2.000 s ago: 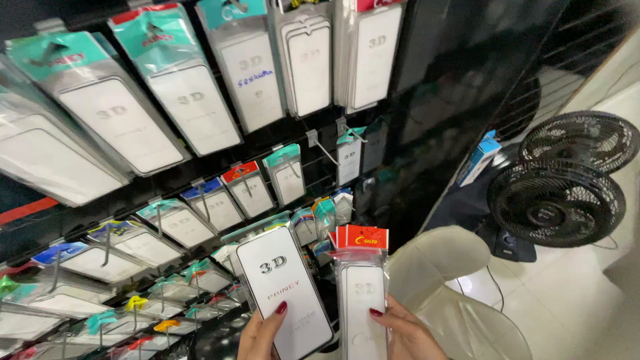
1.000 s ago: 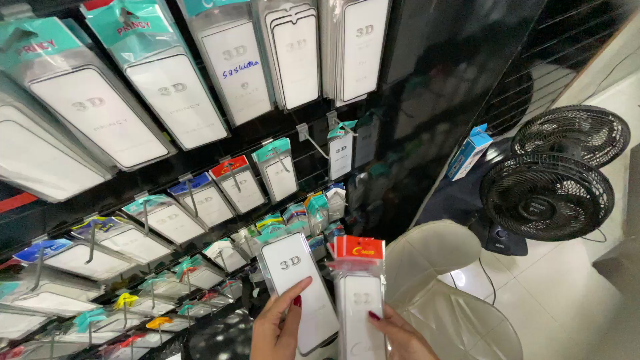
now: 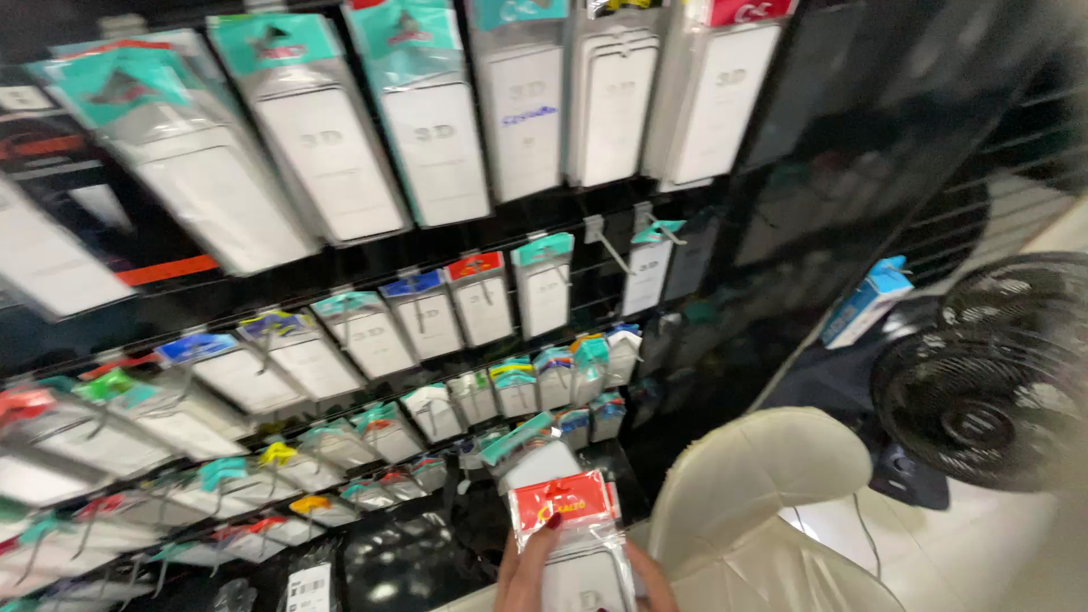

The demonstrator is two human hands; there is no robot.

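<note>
My left hand (image 3: 529, 563) holds the left side of a red-topped clear packet (image 3: 563, 503) with a white screen protector card inside, its thumb on the red header. My right hand (image 3: 650, 582) grips the packet's lower right side, partly out of frame. Behind the red header, a second packet with a teal header (image 3: 517, 438) and a white card (image 3: 540, 463) leans up from the hands; its lower part is hidden. Both hands are at the bottom of the view, in front of the display wall.
Rows of hanging screen protector packets (image 3: 433, 153) fill the black slatted wall on metal hooks (image 3: 614, 246). A cream padded chair (image 3: 765, 476) stands right of my hands. Farther right are black fans (image 3: 977, 421) and a blue box (image 3: 867, 302). Below the hooks lies a glossy black surface (image 3: 399, 561).
My hands have come together; the red-topped packet, earlier to the right of the other, is now in front of it. The view has shifted somewhat.
</note>
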